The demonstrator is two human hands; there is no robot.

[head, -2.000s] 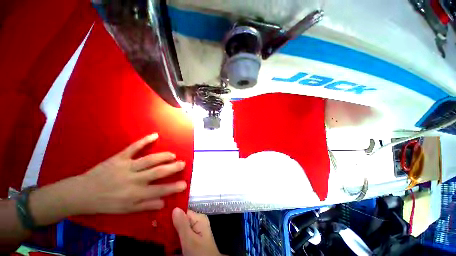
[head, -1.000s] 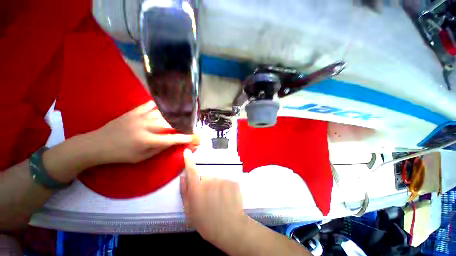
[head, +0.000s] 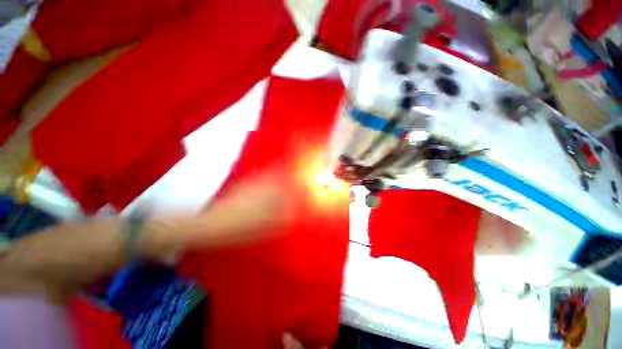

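Note:
A large red cloth panel (head: pixel 286 286) lies flat left of the needle area and hangs over the table's front edge. The needle lamp glows on it beside the presser foot of the white sewing machine (head: pixel 409 116). My left hand (head: pixel 256 208) is blurred and lies over the panel, left of the lamp spot; its fingers cannot be made out. Only a fingertip of my right hand (head: pixel 292 341) shows at the bottom edge, against the panel. A small red cut piece (head: pixel 433 238) with a pointed tail lies right of the needle.
More large red cloth (head: pixel 157 102) is spread on the left. Scissors (head: pixel 573 319) with red and orange handles lie at the lower right. A blue crate (head: pixel 153 296) is below the table at the lower left. The control panel (head: pixel 600 253) is at the right end of the machine.
The view has swung and now shows more of the machine top and the left cloth. The panel, curled near my hands a second ago, now lies long and flat. My right hand has dropped mostly out of view.

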